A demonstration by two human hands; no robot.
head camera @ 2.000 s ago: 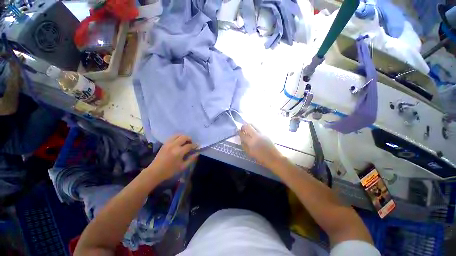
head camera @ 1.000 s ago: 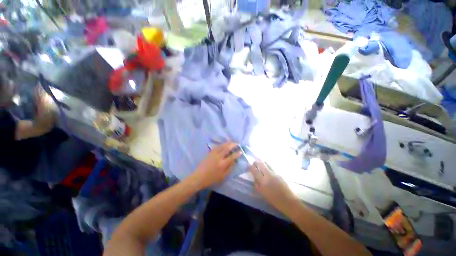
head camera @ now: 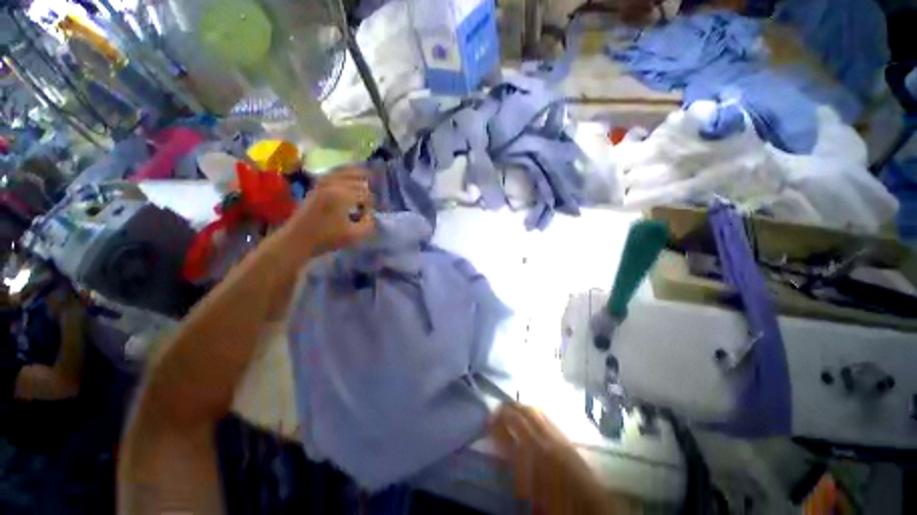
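A blue-grey garment piece (head camera: 392, 352) lies in front of me, its lower part over the table's front edge. My left hand (head camera: 337, 211) is at the far upper end of the cloth, fingers bent on or beside it; blur hides whether it grips. My right hand (head camera: 523, 438) is at the garment's lower right edge, fingertips close together at a narrow opening, with the cloth edge between them. The white sewing machine (head camera: 674, 352) stands to the right with a green-handled tool (head camera: 639, 256) upright at its head.
A lavender strip (head camera: 749, 332) hangs over the machine. An open tray (head camera: 694, 284) with dark items lies behind it. Cut pieces (head camera: 513, 141) are heaped behind the work. A red plastic bag (head camera: 246, 216) is left of my left hand. Part of another person (head camera: 60, 362) shows at far left.
My left hand has moved from the opening up to the garment's far end. My right hand stays at the lower right edge. The view has tilted up, showing more of the background.
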